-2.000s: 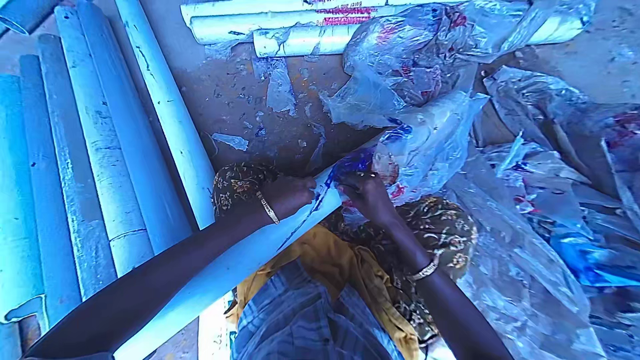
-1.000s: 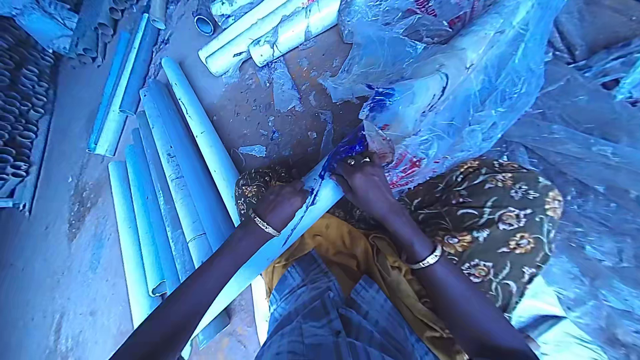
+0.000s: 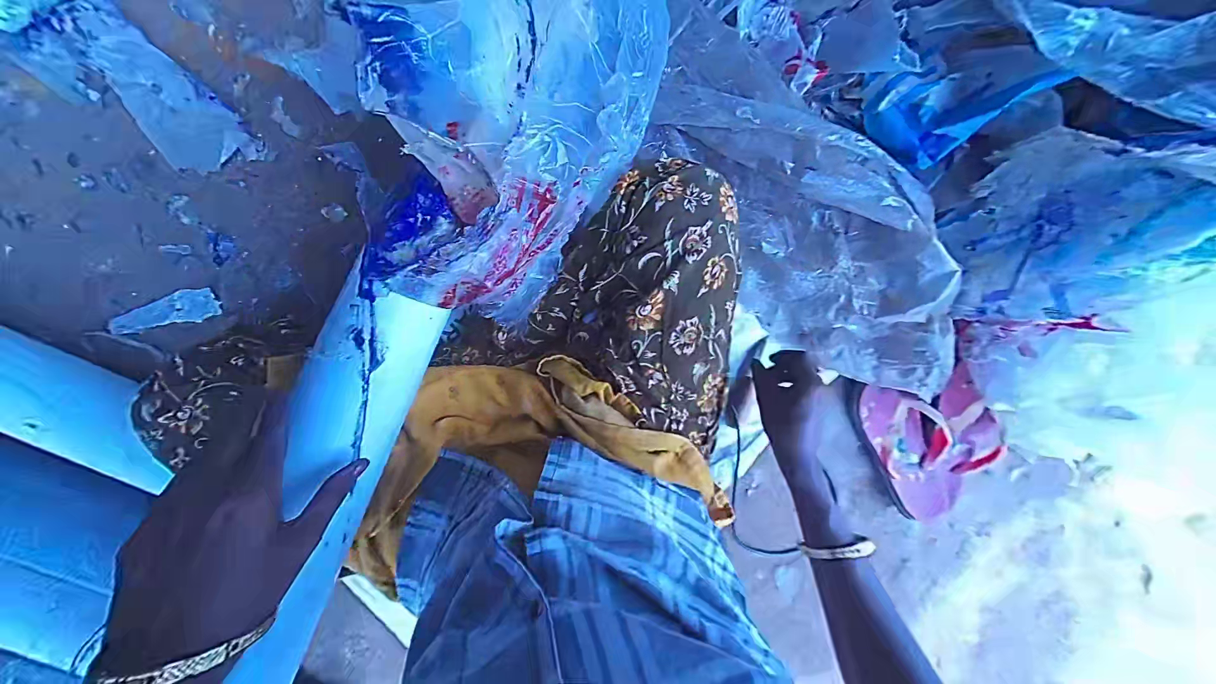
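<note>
A long pale roll or pipe (image 3: pixel 380 351) slants up across my lap, with a dark line along its side. Crumpled clear plastic film (image 3: pixel 570 123) with blue and red print wraps its upper end. My left hand (image 3: pixel 237 522) lies against the lower part of the roll, thumb across its surface. My right hand (image 3: pixel 788 380) is off the roll, low beside my right knee, near a white item (image 3: pixel 748 347) and a thin dark cord (image 3: pixel 750 546); whether it holds anything cannot be told.
Other pale rolls or pipes (image 3: pixel 66 408) lie at the left. A pink sandal (image 3: pixel 926 456) is on the floor to the right of my right hand. Loose plastic sheeting (image 3: pixel 836 218) is heaped at the upper right, and plastic scraps (image 3: pixel 166 312) lie on the floor at the upper left.
My right hand has left the printed plastic on the roll and moved down to the right, beside my knee. My left hand is now lower along the roll. The view has swung right.
</note>
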